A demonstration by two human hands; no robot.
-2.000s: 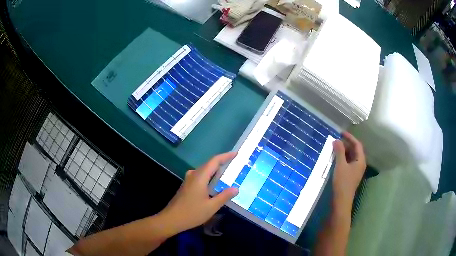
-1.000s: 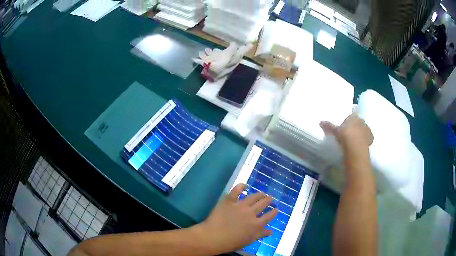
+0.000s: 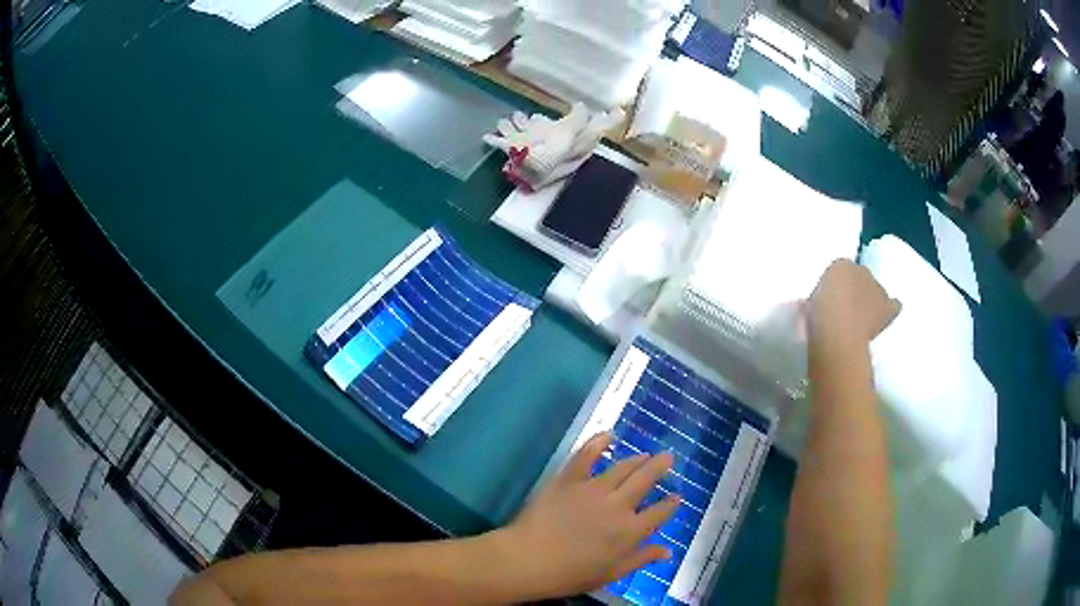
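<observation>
A blue cell layer with pale lines and two white edge strips [image 3: 699,420] lies before me on a pale, frosted-looking plate that shows along its edges. My left hand [image 3: 604,515] lies over the lower left of the layer, fingers spread, holding nothing. My right hand [image 3: 853,302] is at the right edge of the white sheet stack [image 3: 776,243], beside the rounded white film pile [image 3: 942,391]. Its fingertips are partly hidden and blurred, so whether it pinches a sheet cannot be told. Spare blue cell layers [image 3: 432,326] lie at left on a green-tinted plate [image 3: 284,266].
Behind are a smartphone [image 3: 590,204] on a white pad, cream gloves [image 3: 551,144], clear sheets [image 3: 420,113] and white stacks [image 3: 586,47]. Pale-green material [image 3: 936,562] is at lower right. A mesh rack [image 3: 119,474] with white panels stands below the table at left.
My left hand has moved from the panel's left edge onto its face. My right hand has left the panel's right edge for the white stack. The view has shifted, showing more of the table's back.
</observation>
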